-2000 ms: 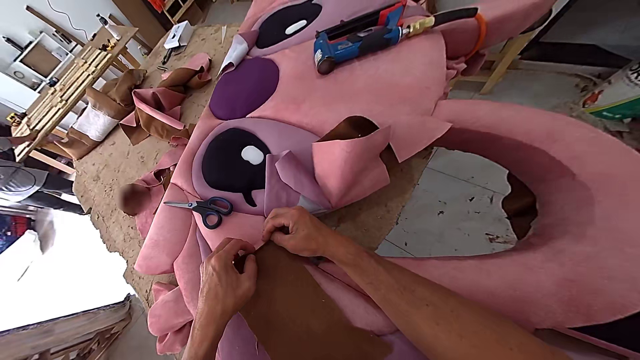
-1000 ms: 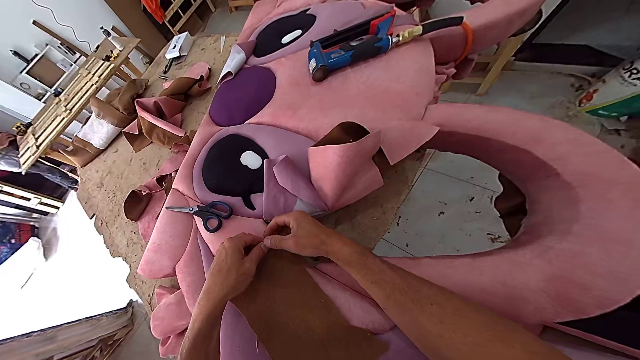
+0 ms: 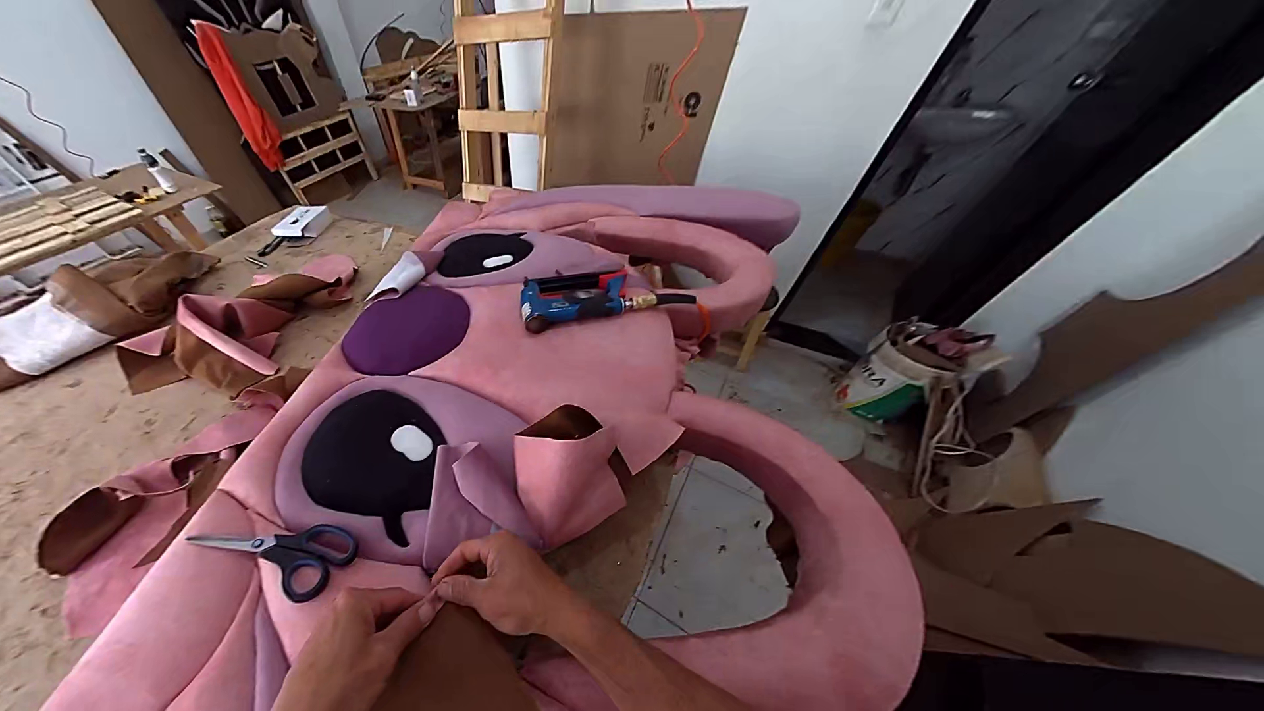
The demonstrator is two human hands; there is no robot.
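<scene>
My left hand [image 3: 360,637] and my right hand [image 3: 504,583] meet at the bottom centre, fingertips pinching the upper edge of a piece of brown-backed fabric [image 3: 454,662]. Under them lies a large padded pink character face [image 3: 563,365] with black eyes and a purple nose [image 3: 406,331]. Scissors [image 3: 286,555] with dark handles lie partly spread on it, left of my hands. Just above my hands, a loose lilac flap [image 3: 479,499] and a curled pink flap [image 3: 568,484] stand up. A blue pneumatic stapler [image 3: 573,303] with its hose rests on the face.
Pink and brown fabric scraps [image 3: 212,346] lie on the worktable [image 3: 59,425] at left, near a small white box [image 3: 301,221]. A bucket of scraps [image 3: 889,375] stands on the floor at right, by brown sheet offcuts [image 3: 1066,583]. A wooden frame [image 3: 504,120] stands behind.
The view has swung up and to the right, showing more of the room. Both hands stay together at the fabric's edge, and the brown-backed piece is still between them.
</scene>
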